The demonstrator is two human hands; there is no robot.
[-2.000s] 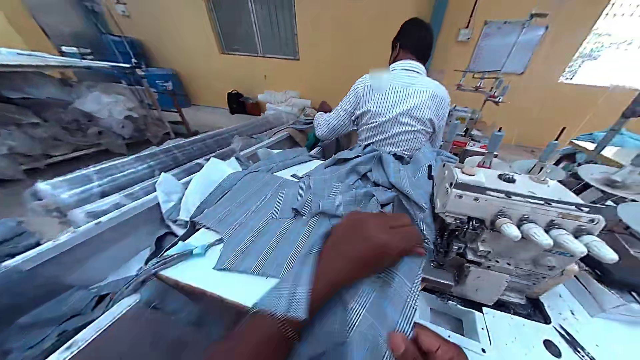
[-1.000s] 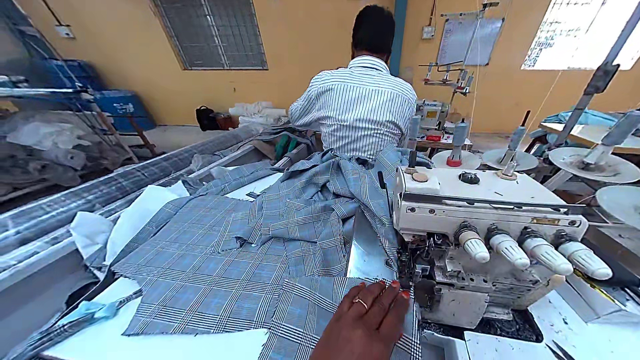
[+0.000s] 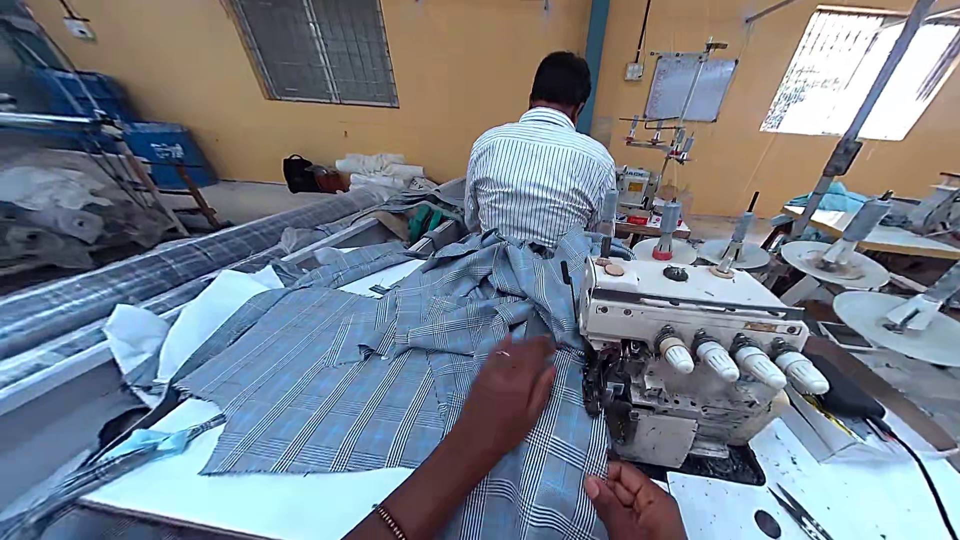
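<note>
Grey-blue checked fabric (image 3: 322, 382) lies in layered pieces over the white table and runs along the left side of a white overlock sewing machine (image 3: 697, 307). My left hand (image 3: 514, 386), with a ring on a finger, is over the fabric just left of the machine; its fingers point away from me and are partly blurred. At the fabric's right edge, in front of the machine, my right hand (image 3: 634, 499) has its thumb and fingers on that edge, pinching it. Bunched fabric (image 3: 502, 270) rises behind the left hand.
Thread cutters (image 3: 799, 510) lie at the lower right, near a black cable. Thread stand discs (image 3: 836, 264) are behind the machine. A co-worker in a striped shirt (image 3: 544, 176) sits ahead, facing away. Wrapped fabric rolls (image 3: 187, 251) run along the left.
My right hand, out of view one second ago, is now at the fabric's right edge. My left hand has moved forward along the fabric beside the machine.
</note>
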